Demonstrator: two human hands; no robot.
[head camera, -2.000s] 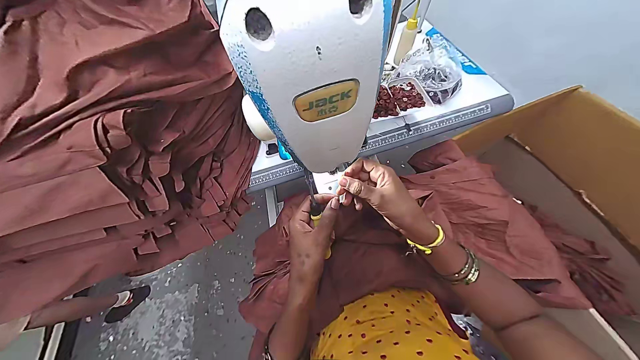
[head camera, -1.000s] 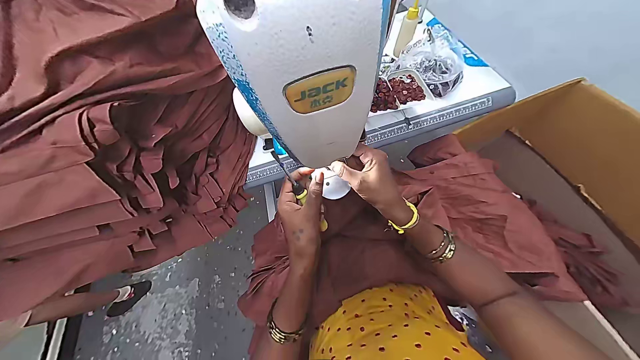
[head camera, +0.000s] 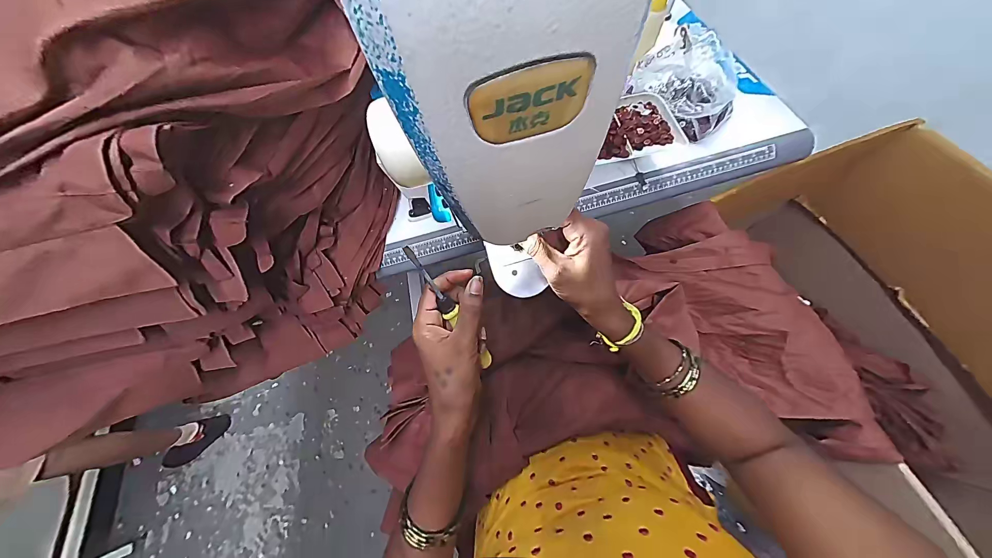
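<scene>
A white Jack sewing machine head (head camera: 535, 178) with blue speckled edging fills the upper middle. My right hand (head camera: 577, 267) is at its lower end, fingertips touching small parts near the needle area; whether they grip something is hidden. Below them juts the rounded white machine arm end (head camera: 518, 273). To its left, my left hand (head camera: 453, 325) holds a screwdriver (head camera: 443, 301) with a yellow and black handle, its blade pointing up and left. A small dark hooked piece (head camera: 478, 267) shows at the left thumb and fingertip. Brown cloth (head camera: 542, 387) lies across my lap.
Brown garments (head camera: 178, 256) are heaped at left. On the machine table (head camera: 744, 159) are a tray of dark red buttons (head camera: 639, 128) and a clear plastic bag (head camera: 694, 81). A cardboard box (head camera: 876, 186) holding brown cloth stands at right. Another person's foot (head camera: 198, 442) is at lower left.
My hands were together below the machine head; now they are apart, the left lower and to the left, the right at the head's lower end. The view has moved closer to the machine.
</scene>
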